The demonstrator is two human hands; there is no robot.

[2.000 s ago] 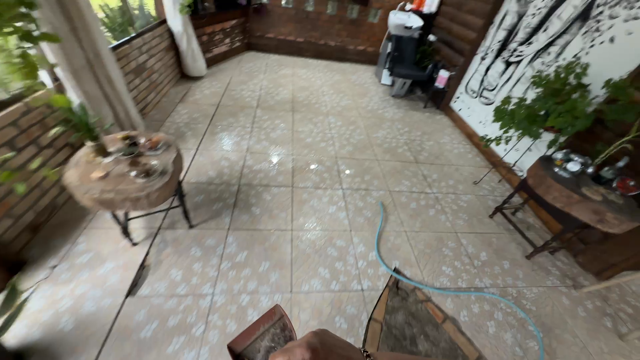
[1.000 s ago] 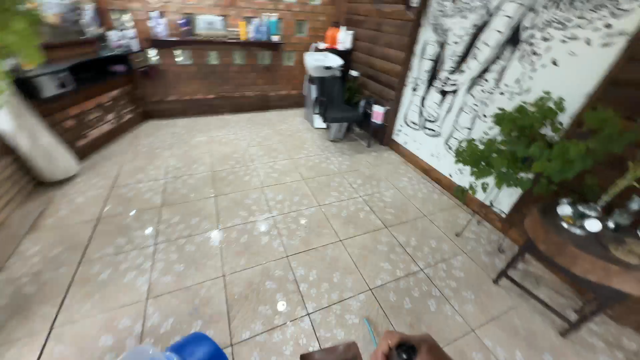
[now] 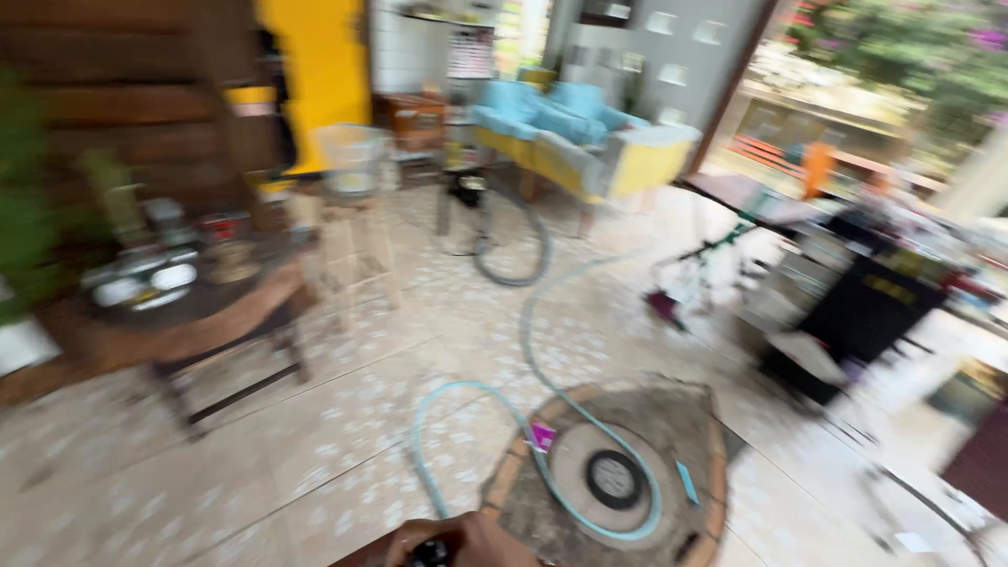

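Note:
At the bottom edge, my right hand (image 3: 472, 539) is closed around a black-tipped object (image 3: 431, 553), too blurred to identify. A brown edge (image 3: 364, 551) shows just left of the hand; what it belongs to is unclear. A light blue hose (image 3: 421, 429) comes down to the hand and passes out of sight behind it; whether the hand grips it cannot be told. The hose loops across the tiled floor and over a brick-edged floor inset (image 3: 528, 512) with a round drain cover (image 3: 614, 479). My left hand is out of view.
A half-round wooden table (image 3: 268, 303) with glassware stands left, beside a wooden stool (image 3: 354, 252) bearing a clear bucket (image 3: 350, 161). A black vacuum hose (image 3: 543, 256) lies before a blue-and-yellow sofa (image 3: 567, 161). A cluttered trolley (image 3: 850, 315) stands right.
The view has swung far to the right, from the salon chair and mural to the sofa and trolley. The blue container near the bottom a second ago is out of view.

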